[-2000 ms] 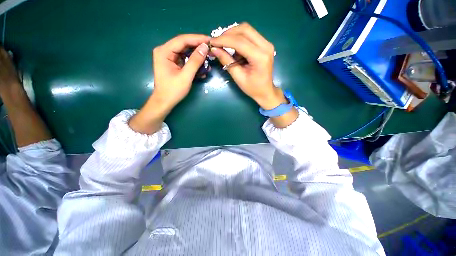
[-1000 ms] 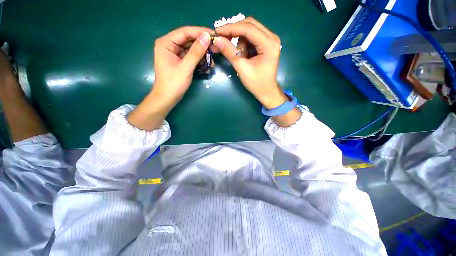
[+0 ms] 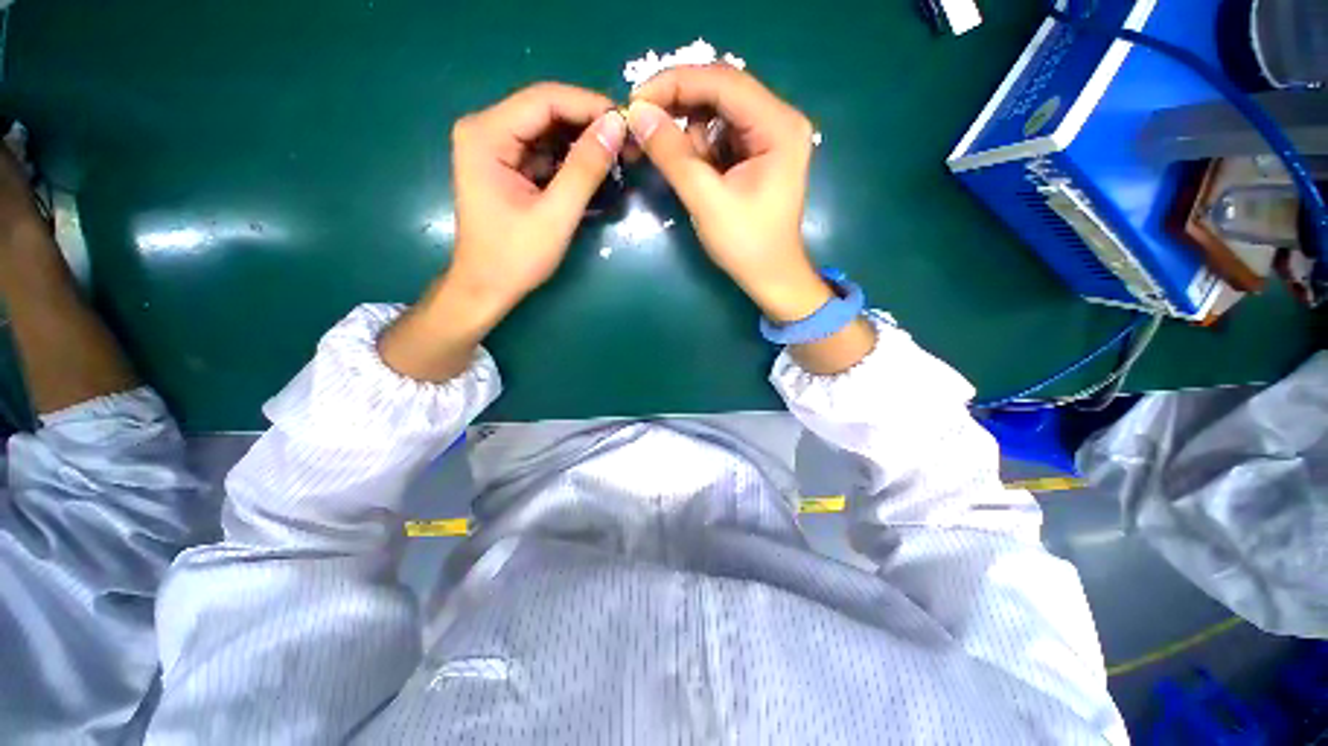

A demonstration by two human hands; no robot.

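Observation:
My left hand [image 3: 513, 190] and my right hand [image 3: 736, 182] meet at thumb and fingertips over the green bench. A small dark unit [image 3: 606, 187] shows below the left fingertips, mostly hidden by the hand. A tiny yellowish bit [image 3: 626, 112] shows between the two hands' fingertips; it is too small to make out. My right fingers are curled, and a thin metal glint shows inside them; what it is I cannot tell. A pile of white plastic pieces [image 3: 682, 60] lies just beyond my right hand.
A blue equipment box [image 3: 1070, 146] with hoses stands at the right. A black stick and a white label [image 3: 961, 15] lie at the top edge. A neighbour's arm [image 3: 51, 313] is at the left, and a neighbour's sleeve [image 3: 1238, 481] at the right. Tiny white bits lie below my hands.
Both hands stay together at the same spot. The fingertips have shifted slightly, less of the dark unit shows, and more of the white pile shows beyond my right hand.

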